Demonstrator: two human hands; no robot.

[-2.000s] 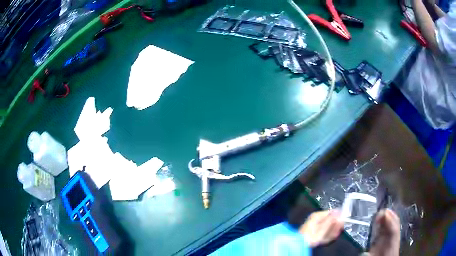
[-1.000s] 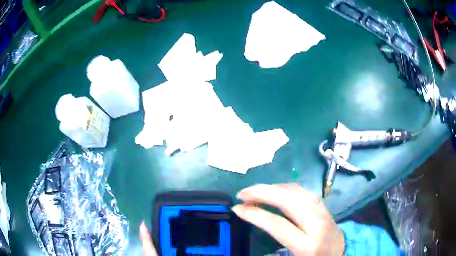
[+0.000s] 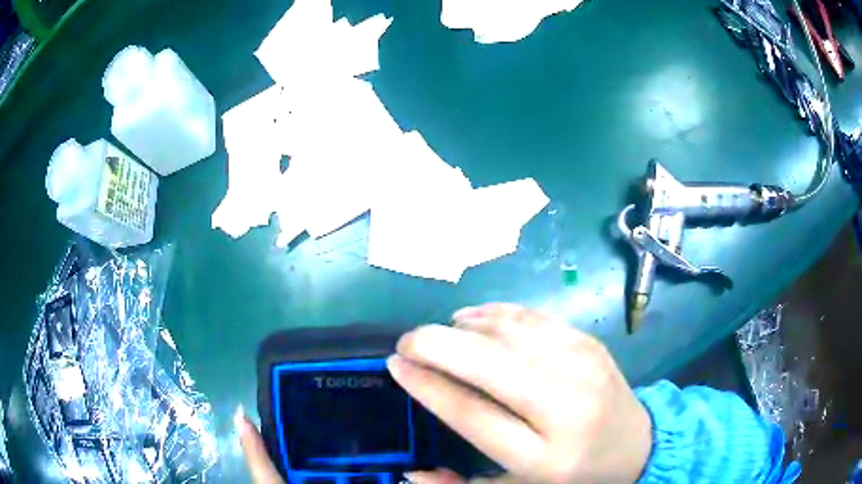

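The battery tester (image 3: 274, 402) lies face up at the bottom of the view, black with a blue face, its lower part cut off by the edge. A screen lens with "TOPDON" lettering (image 3: 348, 416) sits over its screen area. My right hand (image 3: 529, 397) is on the tester's right side, fingertips at the lens's upper right corner. Only a fingertip or two of my left hand (image 3: 255, 449) shows, at the tester's left side; the rest is cut off.
White irregular pieces (image 3: 321, 161) lie mid-bench. Two white bottles (image 3: 165, 113) stand upper left. Crinkly film with black-framed lenses (image 3: 123, 378) lies lower left. An air blow gun (image 3: 666, 213) with its hose lies right. Film scraps (image 3: 784, 364) are below the right bench edge.
The tester came from the left to in front of me, between my hands. My right hand left the scraps area and moved onto it. The lens lettering now shows; the view shifted.
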